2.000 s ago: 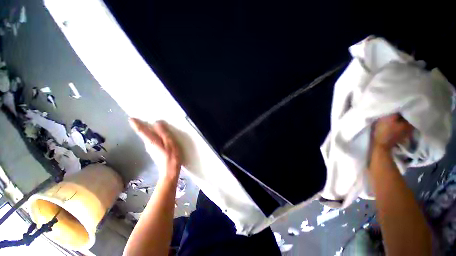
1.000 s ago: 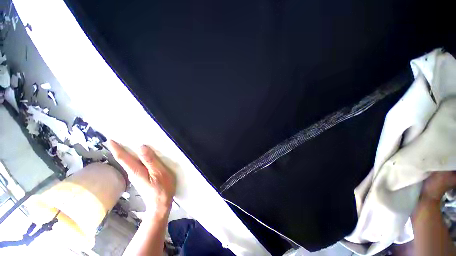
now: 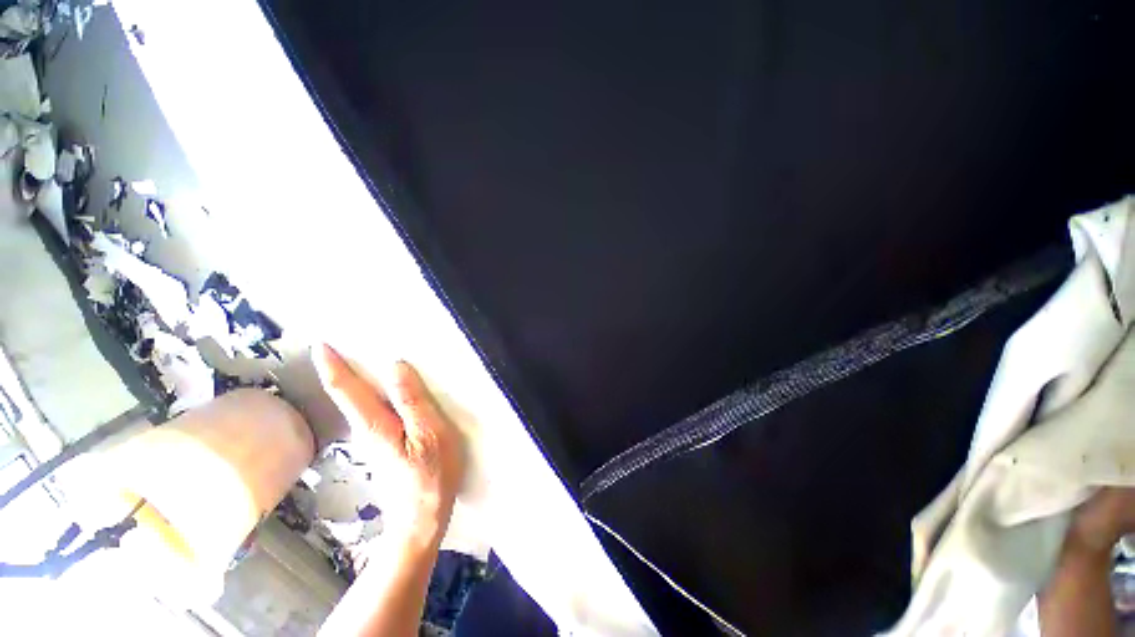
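Observation:
A large black fabric lay (image 3: 697, 187) fills the middle and right, with a ribbed light strip (image 3: 797, 380) crossing it and a thin white line running from the strip's near end. My left hand (image 3: 405, 429) rests on the pale border (image 3: 411, 336) of the table, fingers spread, holding nothing. My right hand (image 3: 1105, 520) is at the right edge of the picture, partly cut off, and grips a bunched off-white cloth (image 3: 1033, 436). The cloth lies over the right part of the black fabric. The right fingers are partly hidden by the cloth.
A yellow-orange bucket (image 3: 237, 454) lies tipped on the floor at lower left, with a dark cord-like piece at its mouth. White and dark offcuts (image 3: 156, 280) litter the grey floor on the left. Dark blue clothing shows below the table edge.
The off-white cloth and my right hand have shifted to the right, partly out of the picture. More black fabric and the ribbed strip show. My left hand stays on the border, slightly lower in view.

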